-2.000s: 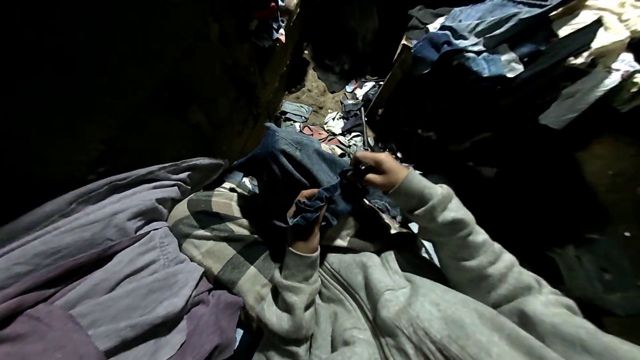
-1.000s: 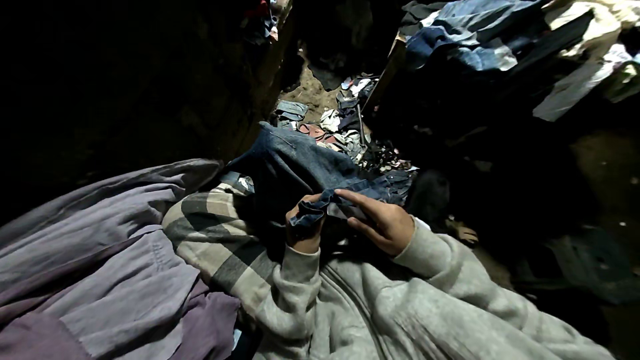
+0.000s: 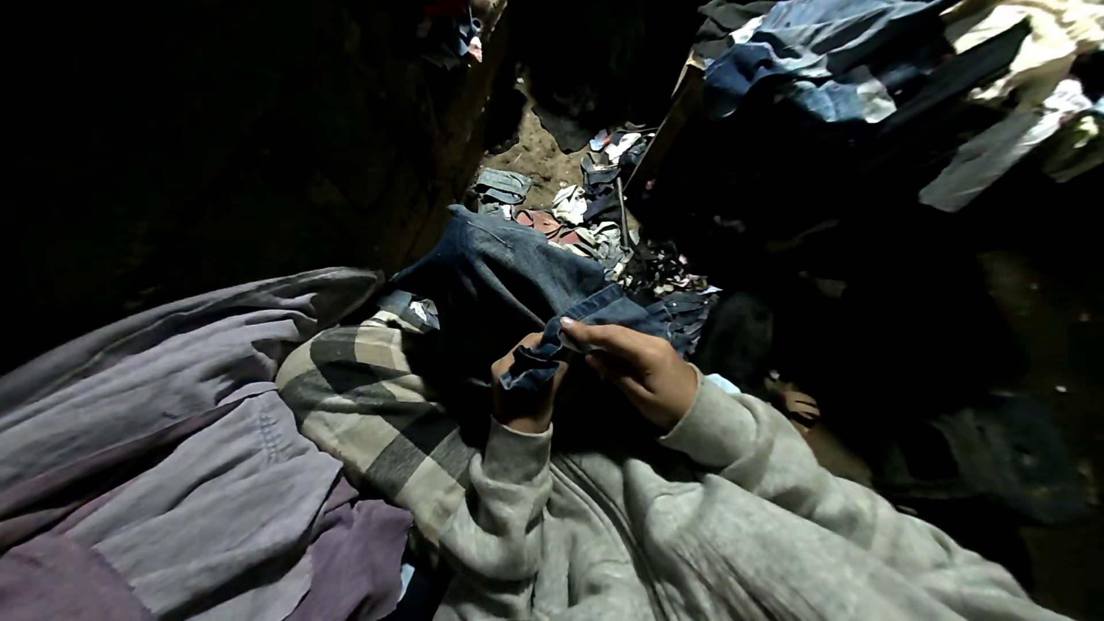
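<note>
A dark blue denim garment [image 3: 517, 267] lies across my lap, over the black-and-cream checked cloth [image 3: 379, 379] on my leg. My left hand [image 3: 528, 392] grips a bunched part of the denim, with a folded edge sticking out over the fingers. Beside it on the right, my right hand [image 3: 642, 366] pinches the denim's edge between thumb and forefinger. The palm side of my right hand and its lower fingers are in shadow.
Grey-purple cloth [image 3: 207, 448] is heaped at the left. Fabric scraps [image 3: 569, 207] lie on the earthen floor ahead. Denim and pale garments [image 3: 828, 52] form a pile at the upper right. Someone's foot [image 3: 800, 404] shows at the right in the dark.
My right hand was farther up and forward two seconds ago, then came back beside my left hand; it now pinches the denim edge. My left hand has stayed near the same place.
</note>
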